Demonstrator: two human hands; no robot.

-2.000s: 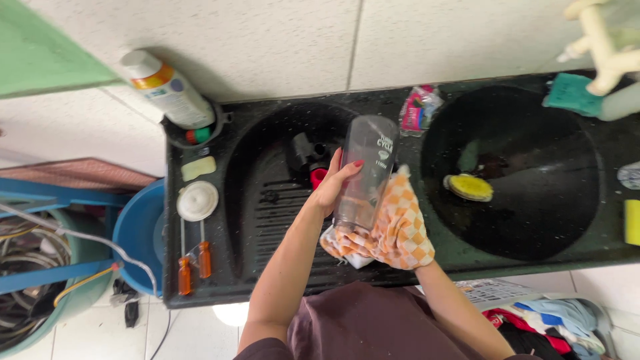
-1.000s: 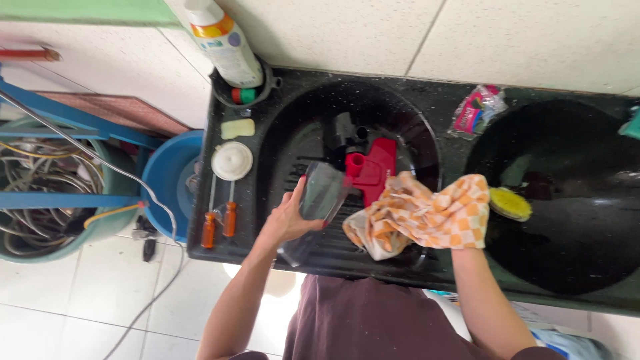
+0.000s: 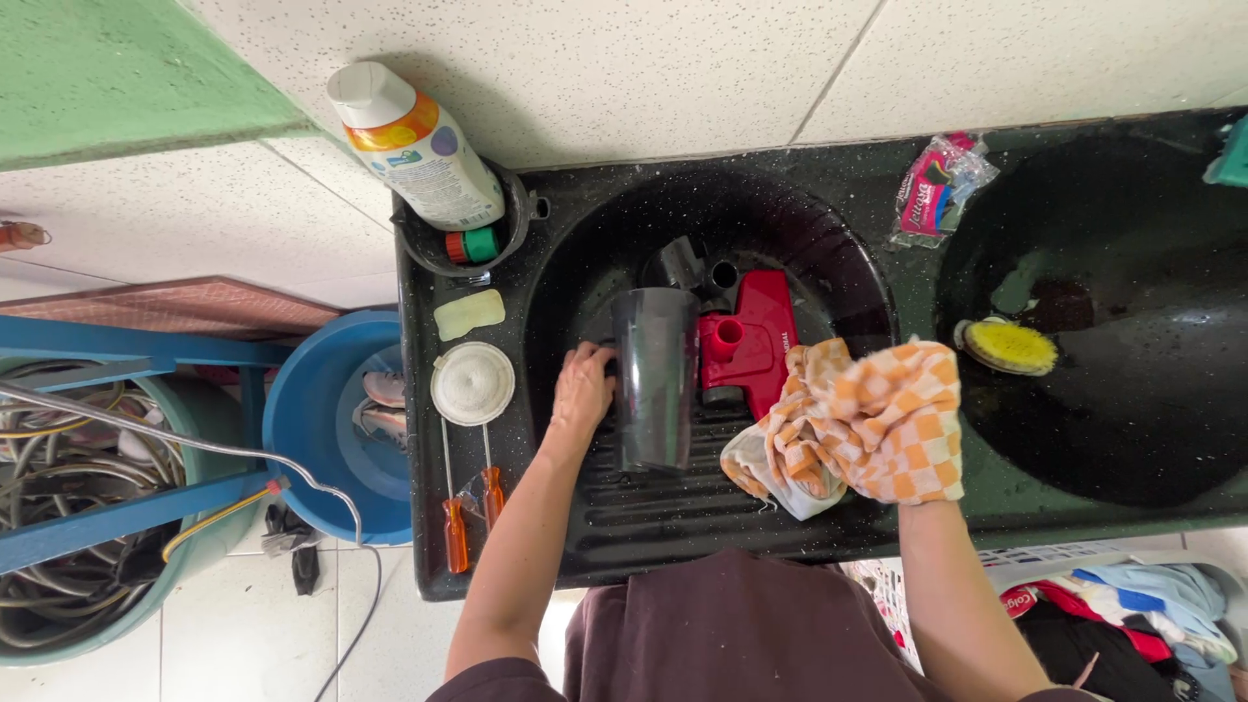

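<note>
A smoky clear plastic cup-shaped container (image 3: pixel 655 380) lies over the ribbed part of the black sink. My left hand (image 3: pixel 585 385) is at its left side, fingers curled down; whether they touch or grasp anything is hidden. An orange-and-white checked cloth (image 3: pixel 892 419) covers my right hand (image 3: pixel 907 429), which is bunched in it, with more cloth hanging toward the sink's front. Between the container and the cloth sits a red vacuum floor nozzle (image 3: pixel 756 341). Black plastic fittings (image 3: pixel 682 265) rest behind it in the basin.
Two orange-handled screwdrivers (image 3: pixel 456 534), a round white filter-like disc (image 3: pixel 473 383) and a pale soap-like piece (image 3: pixel 469 314) lie on the left counter. A bottle (image 3: pixel 419 146) leans in a dark container (image 3: pixel 517 239). A yellow brush (image 3: pixel 1010 347) is in the right basin.
The clear container has left the grasp seen earlier and now lies in the sink beside the red nozzle. The cloth-covered right hand is apart from it.
</note>
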